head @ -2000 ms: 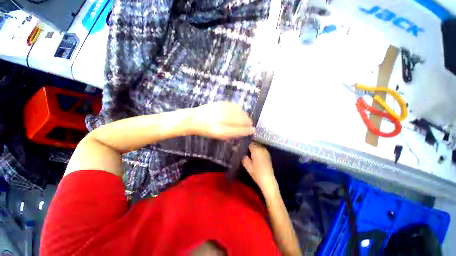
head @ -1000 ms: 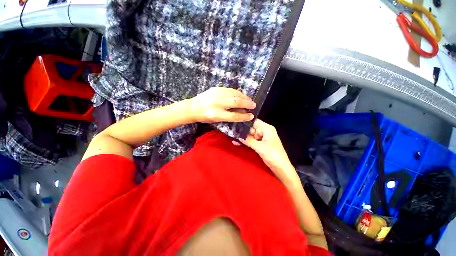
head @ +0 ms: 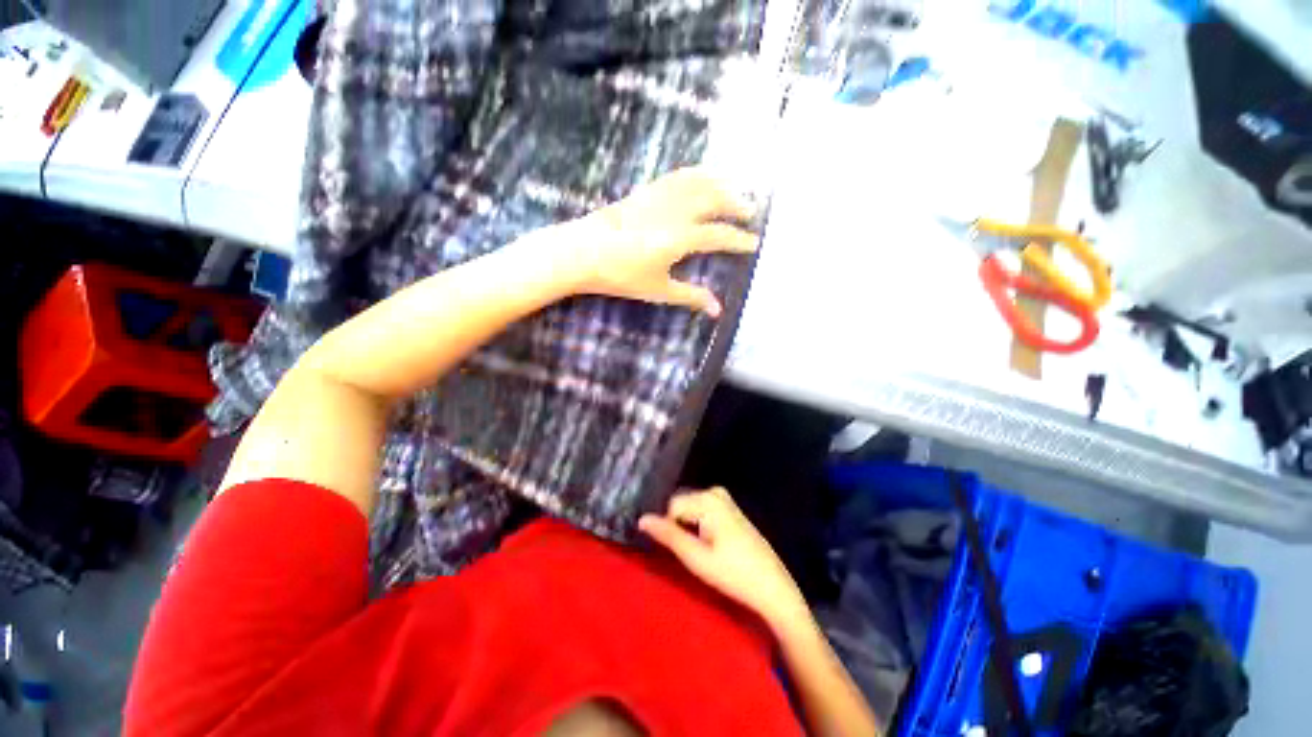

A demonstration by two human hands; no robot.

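The plaid coat cloth (head: 576, 389) lies over the white table and hangs down to my lap. A dark binding strip (head: 701, 386) runs along its right edge. My left hand (head: 673, 242) lies spread on the cloth at the table, fingers apart, with the fingertips at the strip. My right hand (head: 708, 536) pinches the lower corner of the bound edge near my lap. The needle area of the sewing machine is not clear at the top.
Scissors (head: 1039, 295) with red and yellow handles lie over a tan strip (head: 1048, 187) on the table at right. Dark scraps lie beside them. The measuring tape (head: 1007, 425) runs along the table edge. A blue crate (head: 1151, 576) is below right, an orange stool (head: 101, 360) at left.
The view tilted down to my lap, then back up to the table. My left hand has moved up the edge, away from my right hand, and its fingers have spread. The hands were close together before.
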